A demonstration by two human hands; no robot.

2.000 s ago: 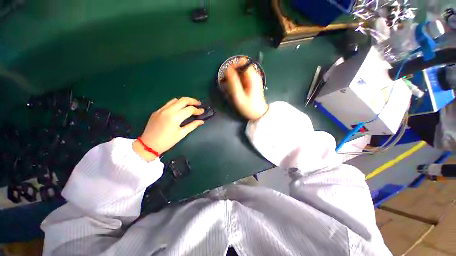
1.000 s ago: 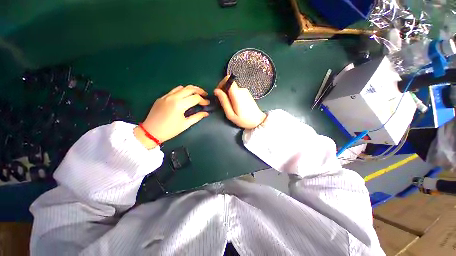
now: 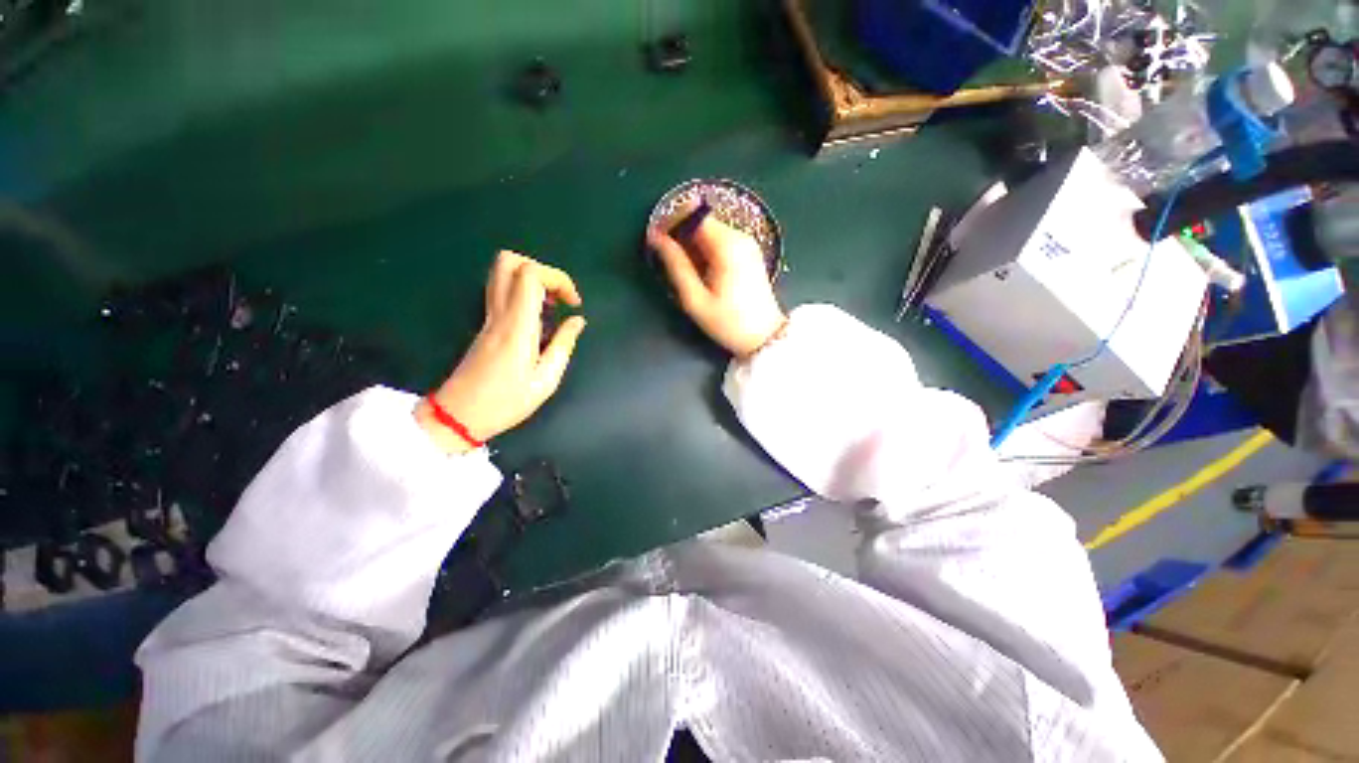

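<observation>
My left hand (image 3: pixel 514 355) is over the bench left of the dish, its fingers curled. A dark patch shows between thumb and fingers; I cannot tell if it is a held part. My right hand (image 3: pixel 727 286) is over the lower left of the round dish (image 3: pixel 778 246), gripping a short black pen-like tool (image 3: pixel 693 222). Tiny metal parts (image 3: pixel 741 206) lie in the dish. Two small black housings, one (image 3: pixel 540 84) left of the other (image 3: pixel 671 55), lie at the far side. Another housing (image 3: pixel 538 491) lies near my left sleeve.
A dark heap of housings (image 3: pixel 224 388) covers the left of the bench, some on a pale strip (image 3: pixel 23 578). A blue bin (image 3: pixel 954 38) and wood-edged board (image 3: pixel 850 112) are at the back. Thin metal tools (image 3: pixel 921 266) lie beside a white box (image 3: pixel 1066 276) at right.
The black housing is no longer seen under my left fingers, and one more housing shows at the far side. My left hand is farther from my right, which has moved back over the dish.
</observation>
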